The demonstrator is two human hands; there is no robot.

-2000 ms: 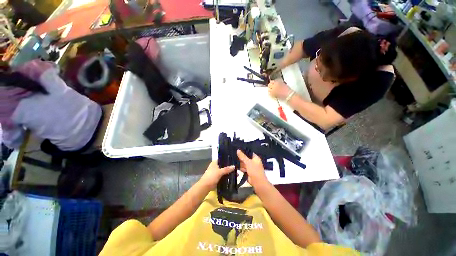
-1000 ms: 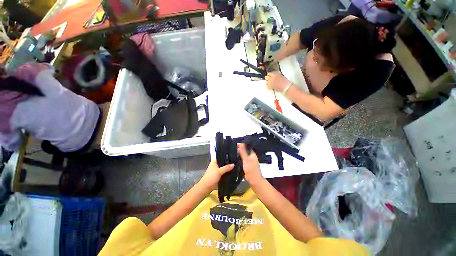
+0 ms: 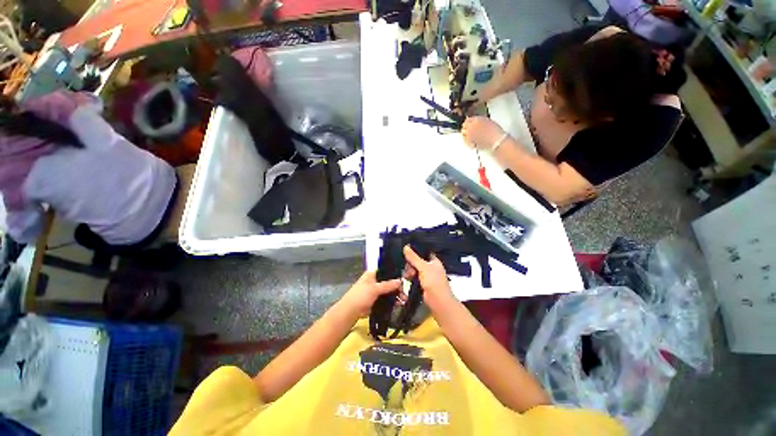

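A dark bundle of black webbing strips (image 3: 388, 255) is held between both hands at the near end of the white table (image 3: 400, 183), its ends fanning out up and down. My left hand (image 3: 371, 291) grips the bundle from its left side. My right hand (image 3: 427, 274) grips it from the right, thumb on top. More black strips (image 3: 485, 255) lie heaped on the table just right of the bundle, partly touching it. Where the held strips end and the heap begins is hard to tell.
A grey parts tray (image 3: 479, 207) lies beyond the heap, a red-handled tool (image 3: 484, 177) beside it. A person in black works at the sewing machine (image 3: 473, 64). A white bin (image 3: 281, 243) with black pieces stands left. Clear plastic bags (image 3: 596, 349) lie right; a blue crate (image 3: 140, 375) is lower left.
The held strips have gone from a neat upright stack to a looser, spread bundle, with a gap showing between the strips. Both hands stay on it. The whole view has shifted slightly.
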